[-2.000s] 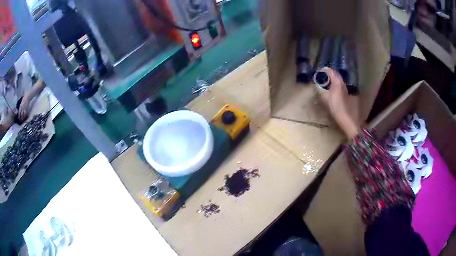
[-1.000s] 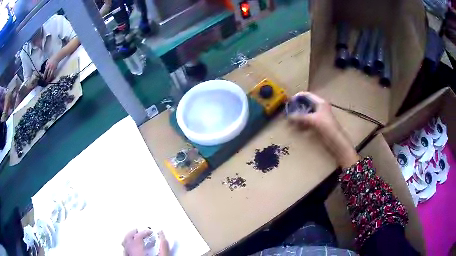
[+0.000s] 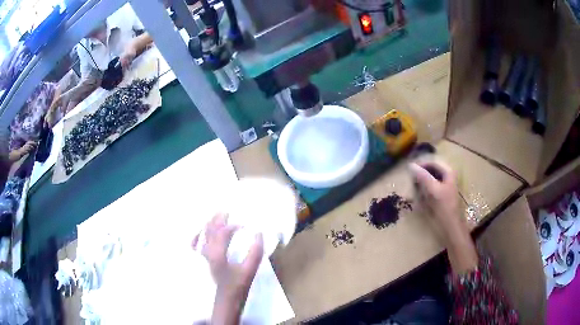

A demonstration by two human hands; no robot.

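My left hand (image 3: 230, 257) is over the white sheet, fingers spread against a round white impeller (image 3: 264, 206); the glare blurs its blades. My right hand (image 3: 439, 184) is over the cardboard, right of the black parts pile (image 3: 385, 211), with fingers curled. A dark ring (image 3: 423, 150) shows blurred at its fingertips. The white fixture bowl (image 3: 323, 147) stands empty under the dark press head (image 3: 306, 99). A small brownish pile (image 3: 341, 237) lies left of the black one.
Yellow button box (image 3: 395, 132) right of the bowl; another is partly hidden by the impeller. The upright carton (image 3: 474, 149) holds dark tubes. Finished impellers (image 3: 559, 238) lie in the pink-lined carton at right. Loose white impellers (image 3: 89, 274) lie at left. Other workers sit across the bench.
My left hand has come further into view and now holds up the impeller. My right hand left the upright carton with a dark ring and is now beside the black pile. The view has shifted.
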